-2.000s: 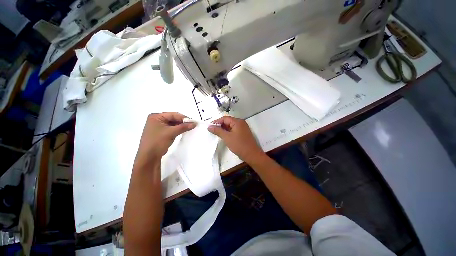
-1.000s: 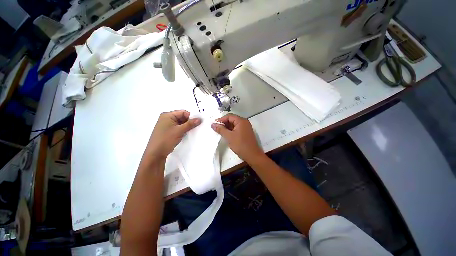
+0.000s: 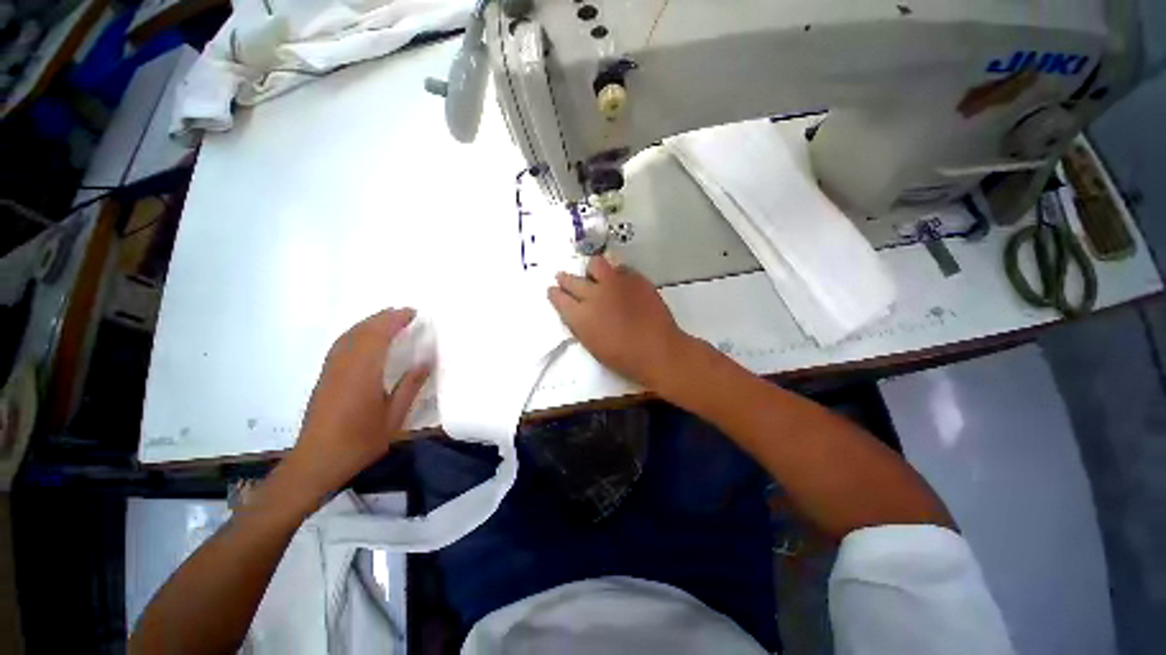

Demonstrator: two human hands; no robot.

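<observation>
The white cut piece [image 3: 480,365] lies on the table in front of the presser foot and needle [image 3: 592,230], its outline partly lost in glare. My left hand [image 3: 365,390] holds its left edge between thumb and fingers near the table's front edge. My right hand [image 3: 618,314] lies at the needle with fingertips on the cloth close to the presser foot; what is under them is hidden. A long white fabric strip [image 3: 467,522] hangs from the piece over my lap toward the lower left. The cream lockstitch machine [image 3: 793,64] stands behind my hands.
Folded stacked pieces [image 3: 799,243] lie under the machine arm. Scissors [image 3: 1051,266] and a narrow brown tray [image 3: 1097,205] are at the right table end. Larger white cloth [image 3: 307,45] is at the far left corner. White cloth [image 3: 301,582] lies on the lower left board.
My left hand has moved left and down to the piece's left edge. My right hand has moved up to the presser foot. The view has shifted, showing more cloth at lower left.
</observation>
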